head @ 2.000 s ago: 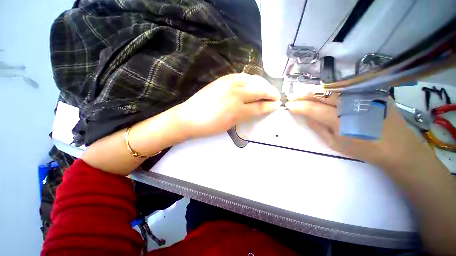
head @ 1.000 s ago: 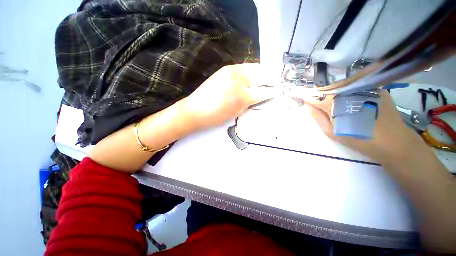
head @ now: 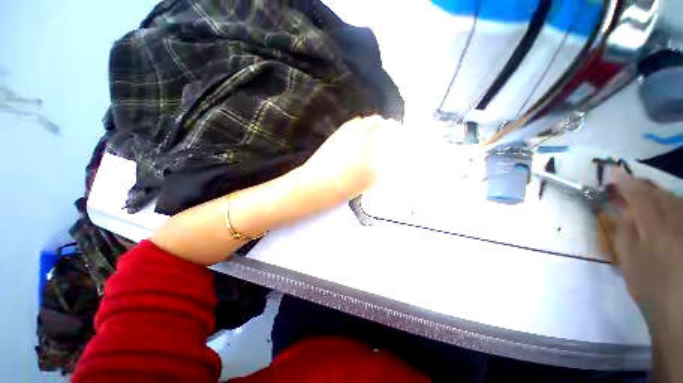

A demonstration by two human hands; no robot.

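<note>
Dark plaid fabric (head: 232,97) lies bunched left of the sewing machine head (head: 547,56), with plain black lining (head: 202,183) along its lower edge. My left hand (head: 348,161) rests at the fabric's right edge beside the needle area; its fingertips are washed out by glare, so any grip is hidden. My right hand (head: 651,232) is at the far right, blurred, over the handles of the scissors (head: 565,183). The silver blades point left and lie on the table. Whether my fingers are closed on the handles cannot be told.
A blue-grey knob (head: 508,178) is beneath the machine head. Small black pieces (head: 610,166) lie above the scissors. The white table (head: 449,277) has a measuring scale along its front edge. A blue bin (head: 49,262) with plaid cloth is at lower left. A white patch (head: 112,183) shows beside the lining.
My right hand has left the needle area and moved right to the scissors' handles. My left hand stays near the needle. The view has shifted, showing more of the machine head.
</note>
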